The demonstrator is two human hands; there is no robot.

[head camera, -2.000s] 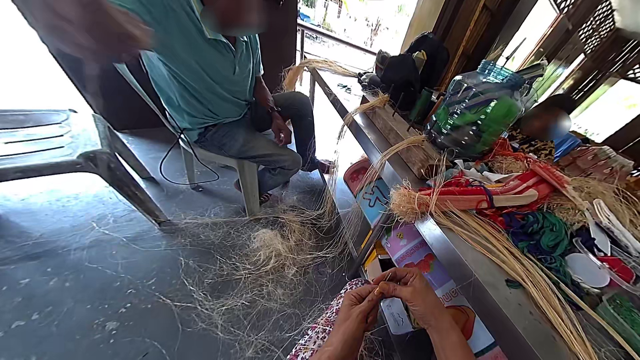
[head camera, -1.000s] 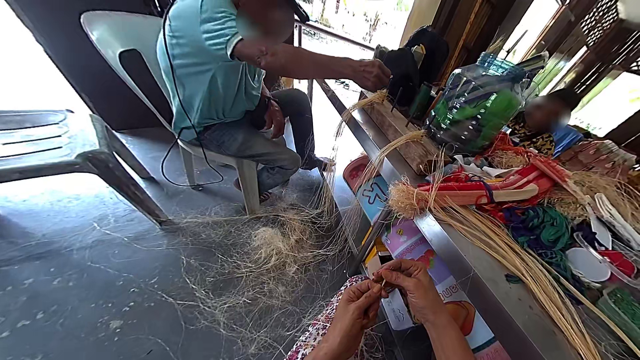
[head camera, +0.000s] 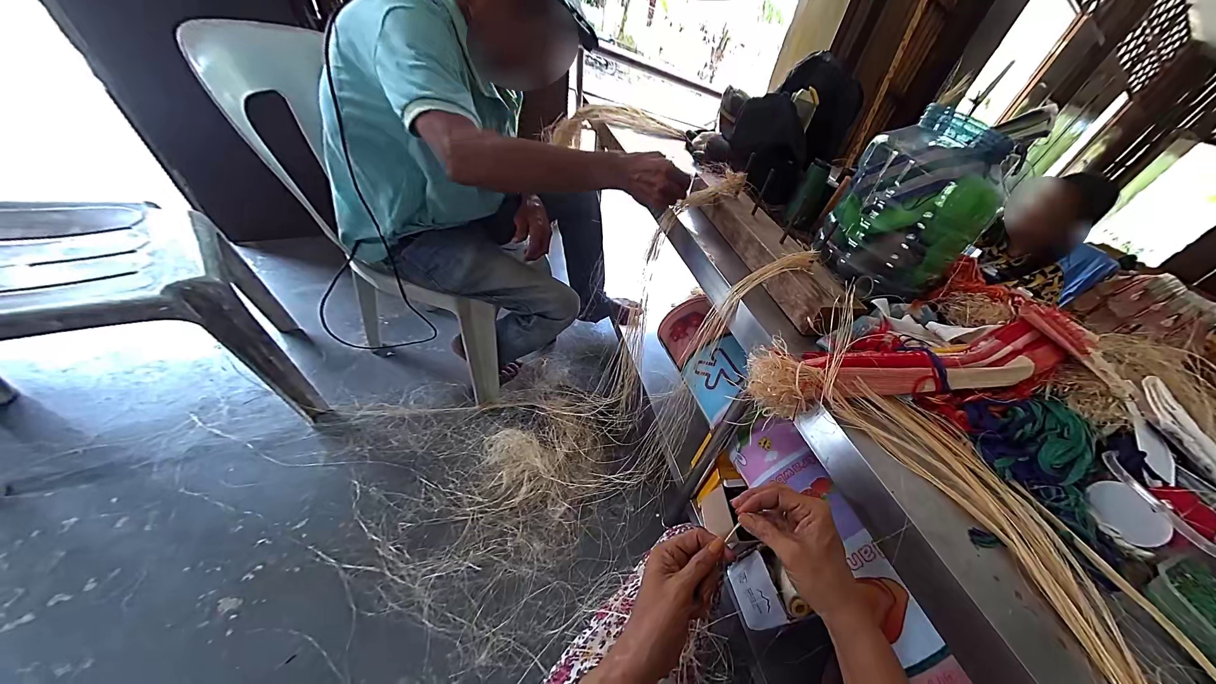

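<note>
My left hand (head camera: 679, 579) pinches a thin pale plant fiber (head camera: 731, 534) between thumb and forefinger, over my patterned cloth garment (head camera: 622, 608). Close beside it, my right hand (head camera: 793, 532) pinches the same fiber higher up. Both hands are low in the picture, left of the metal table edge (head camera: 883, 503). A long bundle of straw-colored fibers (head camera: 997, 503) lies along the table, its frayed end (head camera: 784, 380) over the edge. Red fiber bundles (head camera: 950, 366) and green yarn (head camera: 1045, 451) lie beyond it.
A seated person (head camera: 418, 142) reaches to fibers at the wooden block (head camera: 769, 256). Another person (head camera: 1045, 218) is behind the large plastic jug (head camera: 917, 199). Loose fibers (head camera: 532, 465) litter the floor near a plastic chair (head camera: 142, 275). A white lid (head camera: 1129, 513) is on the table.
The seated person has leaned forward; an arm raised at the upper left two seconds ago now reaches over the table edge. My hands have stayed close together, with small finger movements.
</note>
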